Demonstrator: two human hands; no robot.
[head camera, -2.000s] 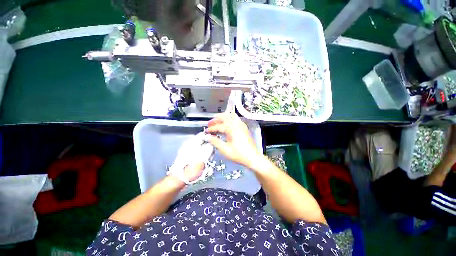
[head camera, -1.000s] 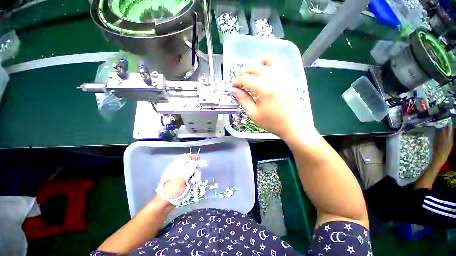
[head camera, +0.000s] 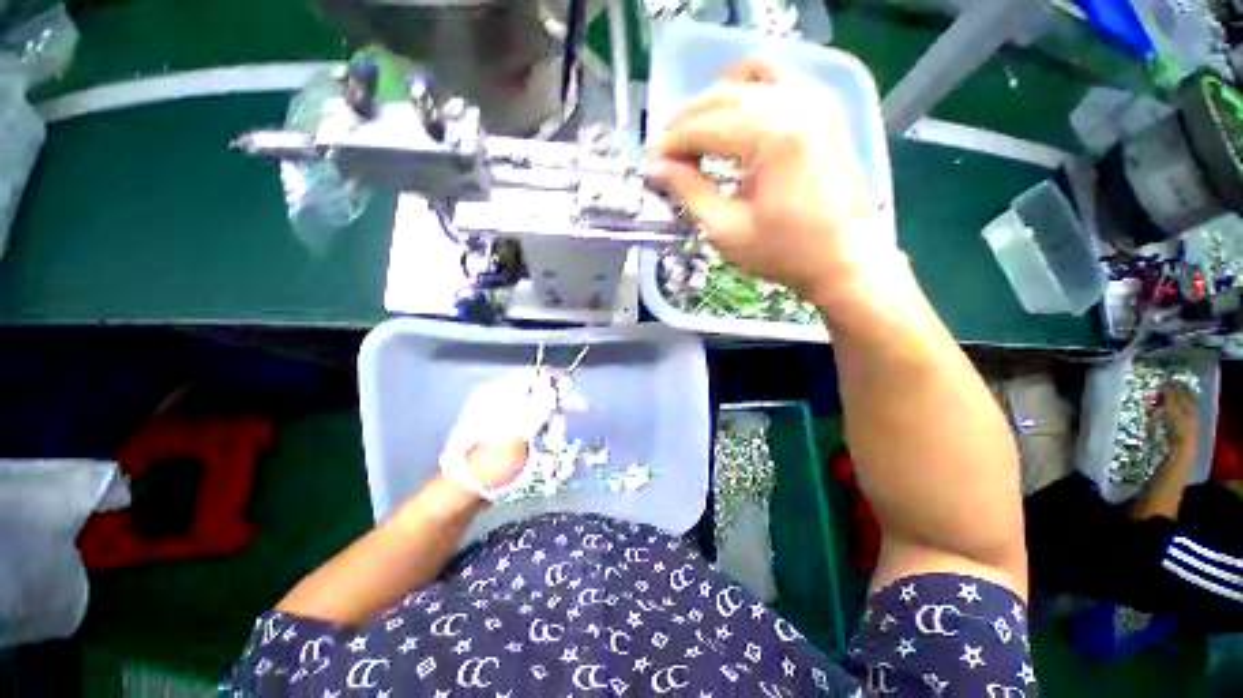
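My left hand (head camera: 502, 420), in a white glove, is over the lap tray (head camera: 395, 409) and holds small workpieces with thin stems (head camera: 562, 363) pointing up from its fingertips. Loose whitish workpieces (head camera: 630, 477) lie in the tray beside it. My bare right hand (head camera: 770, 177) is at the right end of the pneumatic assembly head (head camera: 409, 164), above the bench bin (head camera: 875, 102). Its thumb and forefinger are close together at the fixture (head camera: 654, 184); whether a workpiece is between them cannot be seen clearly.
A steel bowl feeder (head camera: 477, 48) stands behind the head. A side bin of small parts (head camera: 743, 477) is right of the lap tray. A clear plastic box (head camera: 1043, 252) is on the bench at right. Another person's hand (head camera: 1179, 416) is in a parts tub at far right.
My right hand has gone from my gloved hand over the lap tray up to the fixture, and remains there. The view has shifted. The other person's hand has moved into their tub.
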